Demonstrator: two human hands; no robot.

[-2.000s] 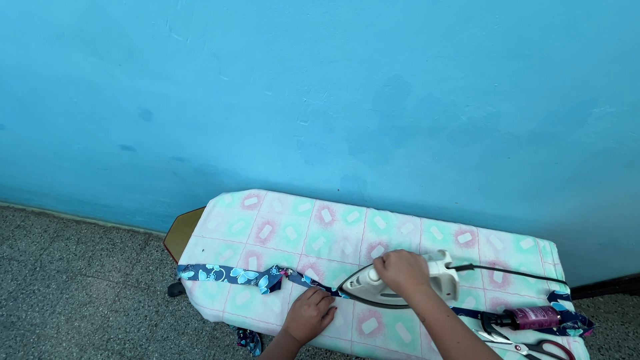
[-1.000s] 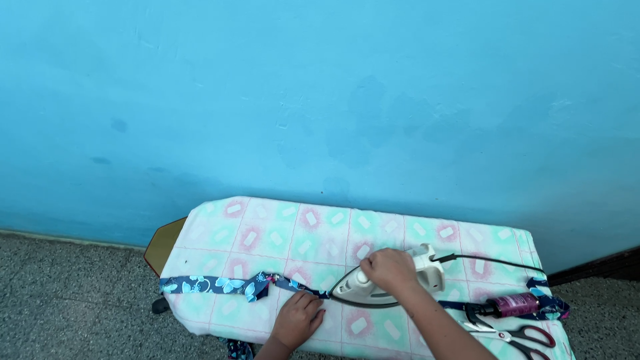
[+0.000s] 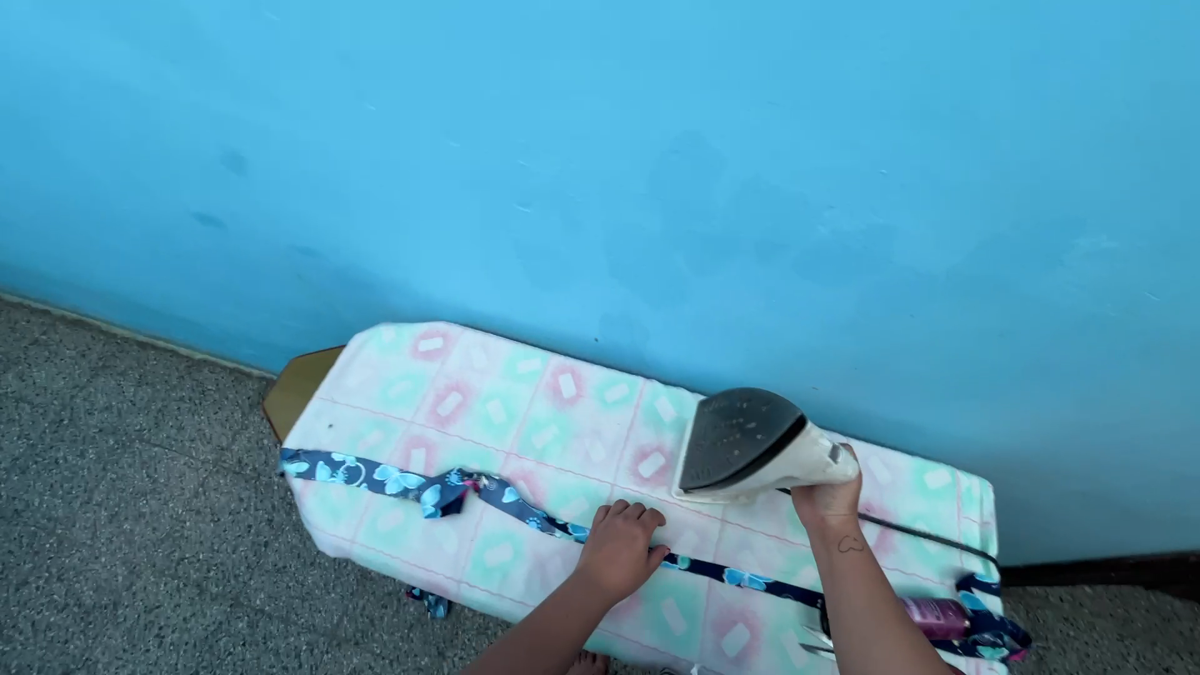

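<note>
A long, narrow strip of navy butterfly-print fabric (image 3: 722,570) runs across the patterned cover of an ironing board (image 3: 562,422). My left hand (image 3: 622,546) rests palm down on the strip near the middle, with its fingers spread. At the left the strip is wider and bunched into a loose fold. My right hand (image 3: 830,487) grips a white clothes iron (image 3: 750,445) by its handle. The iron is tilted up above the far side of the board, its grey soleplate showing, off the strip. A dark cord trails from it to the right.
A purple bottle (image 3: 936,619) lies at the board's right end beside bunched fabric. Scissors (image 3: 817,642) lie partly hidden by my right forearm. A blue wall (image 3: 600,187) rises behind the board, over a speckled floor (image 3: 169,525). A bit of fabric hangs below the near edge.
My right hand has lifted the iron off the fabric strip and tipped it up towards the wall side. My left hand stays on the strip.
</note>
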